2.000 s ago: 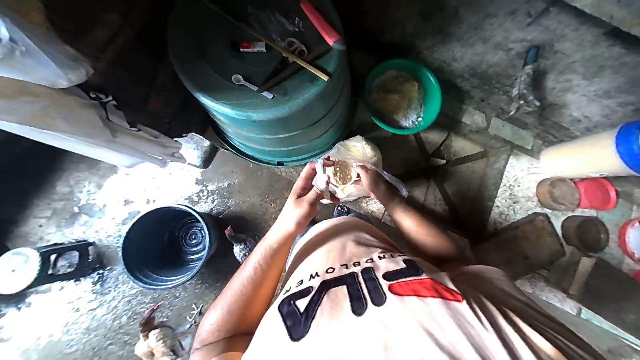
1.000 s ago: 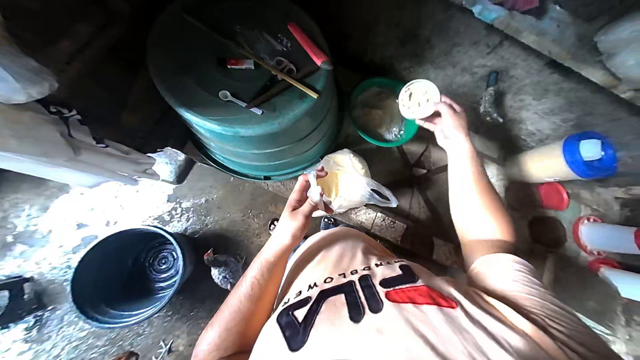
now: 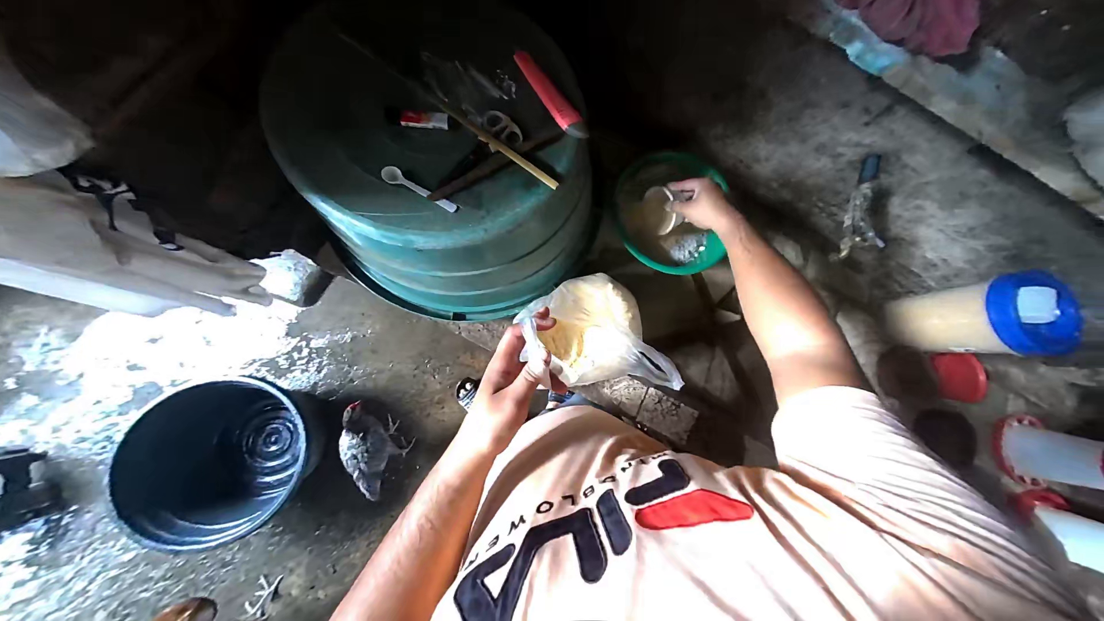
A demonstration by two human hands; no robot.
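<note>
My left hand grips the rim of a clear plastic bag, which holds pale yellow meal. My right hand is over a green plastic basin and holds a small white cup by its rim, tipped on its side. Tan meal and a whitish patch lie in the basin below the cup. The cup's inside is only partly visible.
A green drum bears a white spoon, scissors, sticks and a red-handled tool. A dark bucket and a grey chicken are at left. Blue-capped and red-rimmed containers lie at right.
My right hand was at the bag, then raised with the full cup beside the basin; now it is over the basin with the cup tipped. My left hand keeps hold of the bag.
</note>
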